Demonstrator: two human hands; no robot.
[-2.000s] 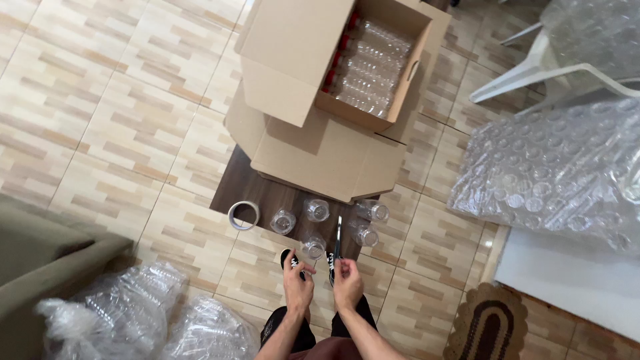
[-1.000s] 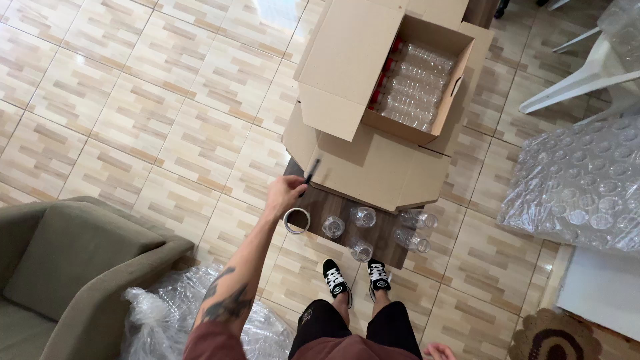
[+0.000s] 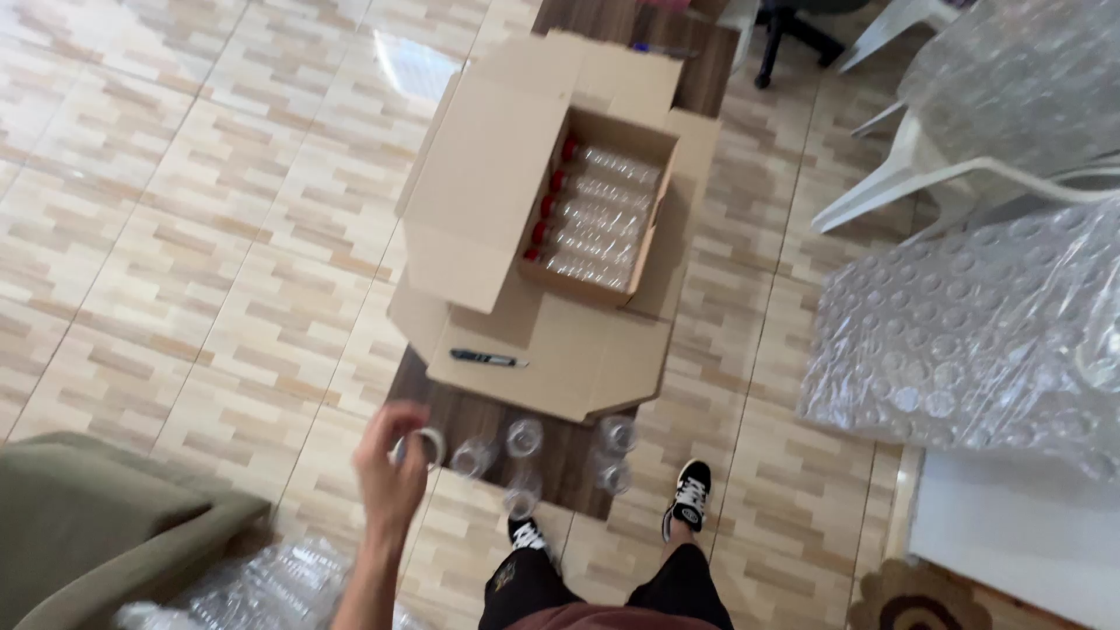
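My left hand [image 3: 394, 455] is at the left corner of the dark wooden table [image 3: 560, 472], its fingers around the near side of a roll of tape [image 3: 432, 446]; blur hides how firmly they close. My right hand is out of view. A black utility knife [image 3: 488, 358] lies on a flattened cardboard sheet [image 3: 604, 367]. Several clear plastic bottles [image 3: 525, 437] stand along the table's near end. Farther up, an open cardboard box [image 3: 577, 293] holds a row of clear plastic bottles [image 3: 604, 197] with red caps.
Bubble-like wrapped packs of clear bottles [image 3: 945, 350] and a white plastic chair [image 3: 910, 175] are at the right. A green armchair [image 3: 105, 525] and clear plastic bags [image 3: 280, 577] lie at lower left. A blue pen [image 3: 661, 50] rests at the table's far end.
The utility knife, in my left hand one second ago, now lies on the cardboard. My left hand has moved to the tape roll. My right hand has left the view.
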